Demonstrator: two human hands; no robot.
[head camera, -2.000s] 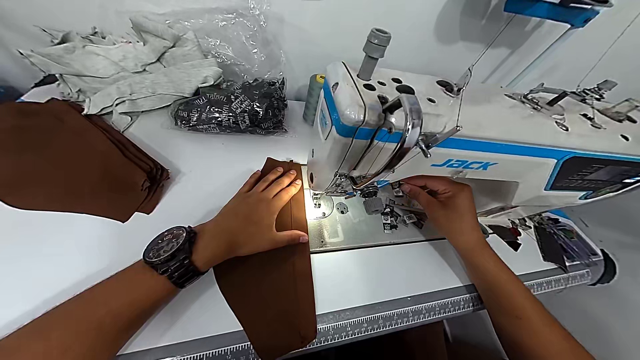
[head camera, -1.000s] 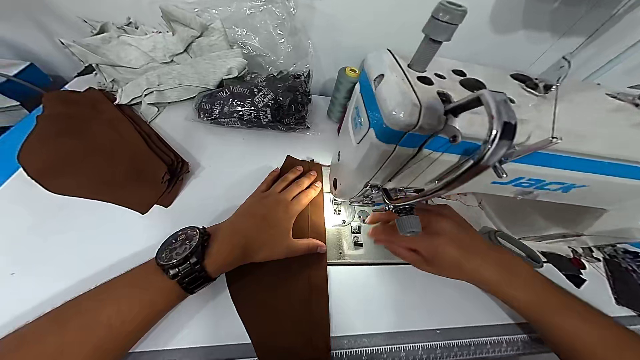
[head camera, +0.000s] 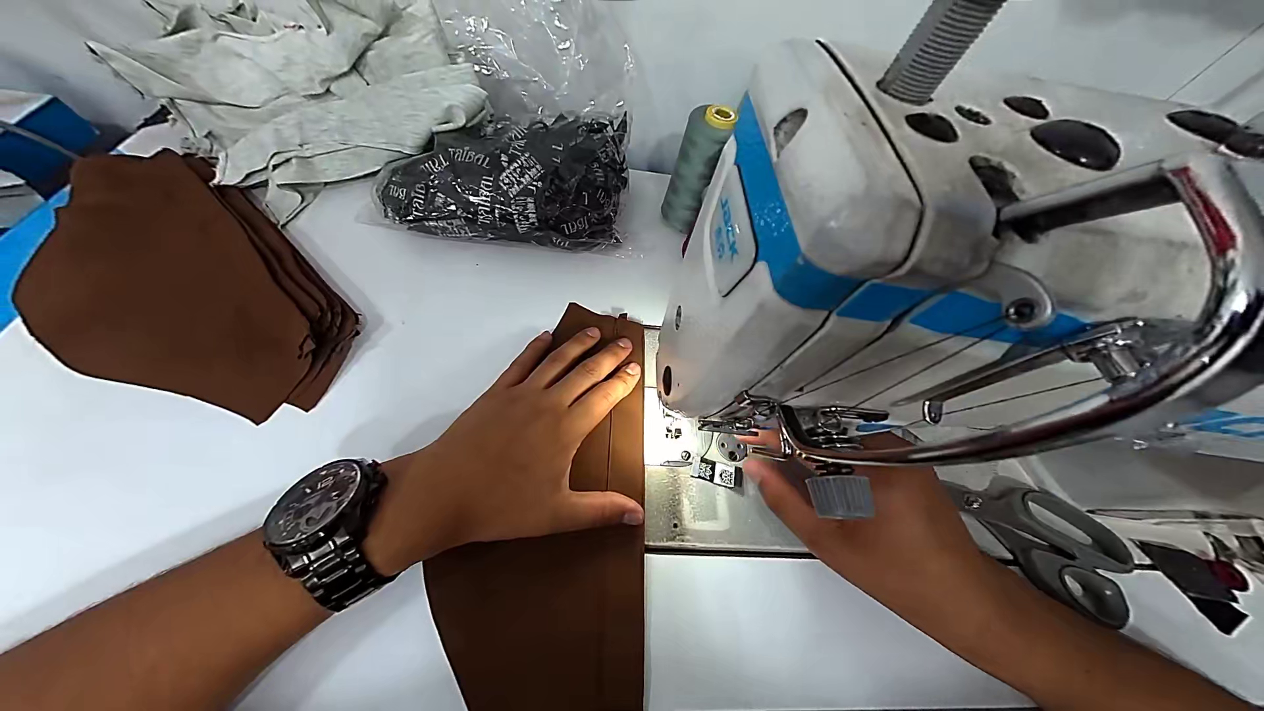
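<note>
My left hand (head camera: 523, 444), with a black wristwatch (head camera: 326, 533) on its wrist, lies flat with fingers apart on a brown fabric panel (head camera: 553, 622). The panel's straight right edge runs beside the lit needle plate (head camera: 667, 434) of a Jack sewing machine (head camera: 839, 197). Behind the thread guard and needle area is my right hand (head camera: 869, 523); its fingers are partly hidden there, and whether it grips anything is unclear. A small printed label (head camera: 716, 472) lies on the machine bed just left of its fingertips.
Stacked brown fabric pieces (head camera: 178, 296) lie at the left. Behind are pale grey cloth scraps (head camera: 336, 99), a plastic bag of dark printed pieces (head camera: 513, 183) and a green thread cone (head camera: 694, 173). Grey-handled scissors (head camera: 1057, 543) and dark scraps (head camera: 1195, 578) lie right of my right wrist.
My right hand has moved left from the small pieces on the machine bed to the needle area. My left hand stays on the brown panel. The view has moved closer.
</note>
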